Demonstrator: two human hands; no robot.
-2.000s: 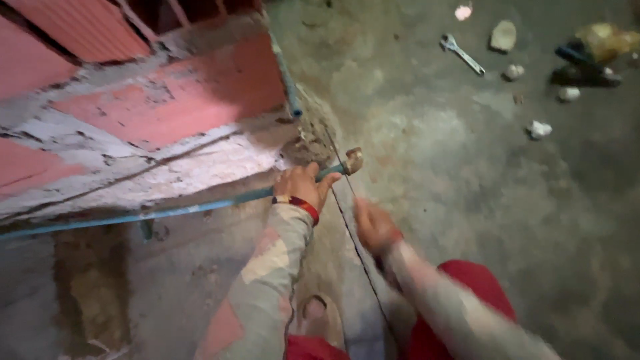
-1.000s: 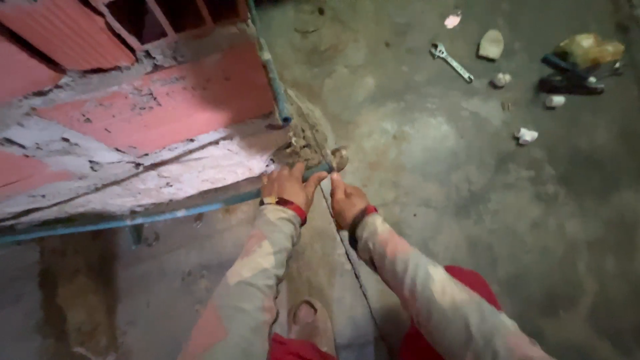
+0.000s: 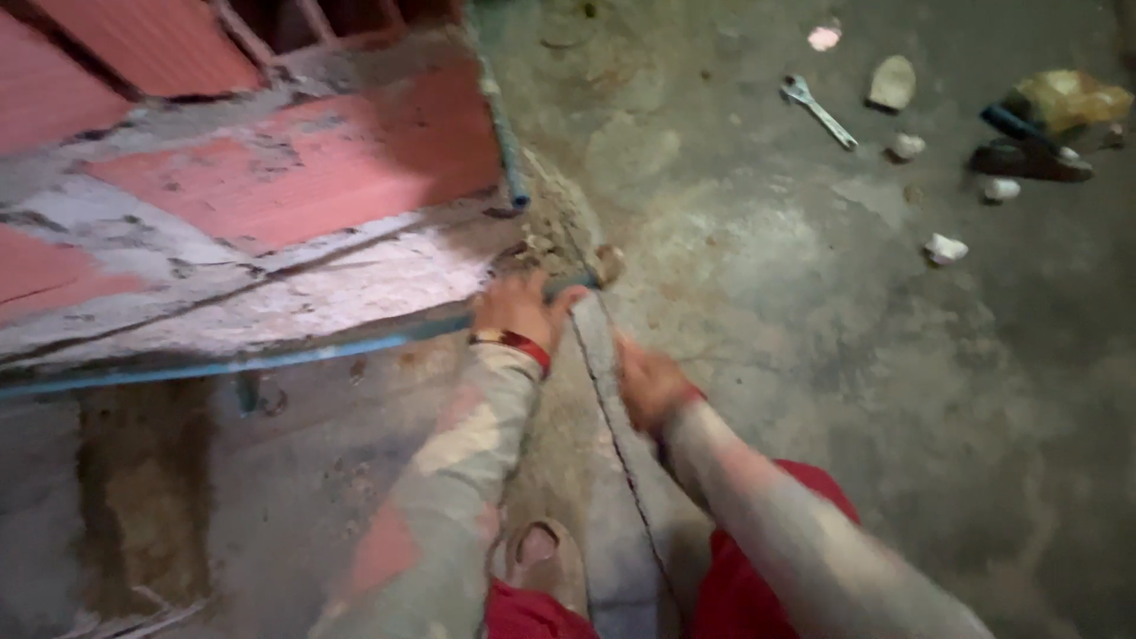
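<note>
A thin blue pipe (image 3: 355,349) runs along the foot of the brick wall to a darker end with a brownish fitting or lump (image 3: 609,264). My left hand (image 3: 519,312) grips this pipe just short of that end, its thumb along the top. My right hand (image 3: 652,380) is a little below and right of the pipe end, fingers curled and blurred by motion. A thin dark line passes between the pipe end and the right fingers; whether it is a blade or part of the floor crack (image 3: 621,448) I cannot tell.
A second pipe (image 3: 504,142) comes down the corner of the red brick wall (image 3: 311,169). Loose soil (image 3: 555,209) lies by the corner. On the concrete floor at upper right are an adjustable wrench (image 3: 821,114), a flat oval piece (image 3: 892,83), whitish lumps (image 3: 946,249) and a yellowish plastic bag (image 3: 1065,98).
My right hand, away from the pipe two seconds ago, was up against its end one second ago and is now lower and apart from it. My left hand has stayed on the pipe.
</note>
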